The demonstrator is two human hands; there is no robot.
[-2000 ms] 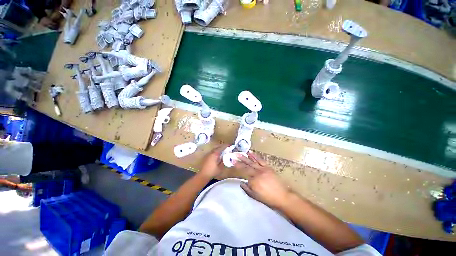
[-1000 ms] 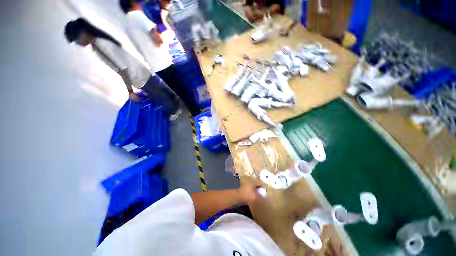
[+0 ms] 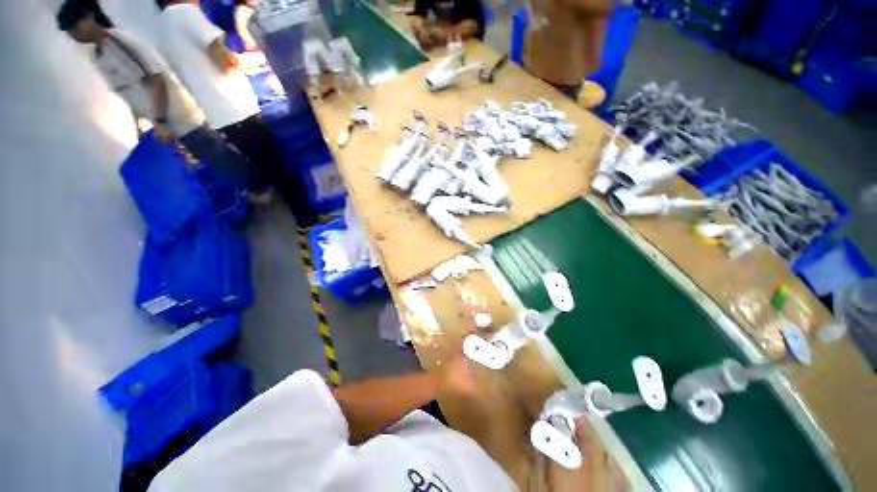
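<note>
Two grey-white arm assemblies stand at the bench edge beside the belt, one nearer the heaped parts and one nearer the bottom edge. Each has white oval ends with dark marks. My left hand is blurred, low over the bench just short of the first assembly; its fingers cannot be made out. A small white end cap lies on the bench beyond it. My right hand is a blurred, skin-toned patch at the bottom edge, below the second assembly and mostly cut off.
A third arm assembly is on the green conveyor belt. Body housings are heaped on the far bench. Slim parts fill a blue bin across the belt. Blue totes stand on the left floor, near people in white shirts.
The view has swung left, then slightly back. My left hand has drawn back from the small white cap, which now lies apart from it. The belt assembly has come closer to the bench ones.
</note>
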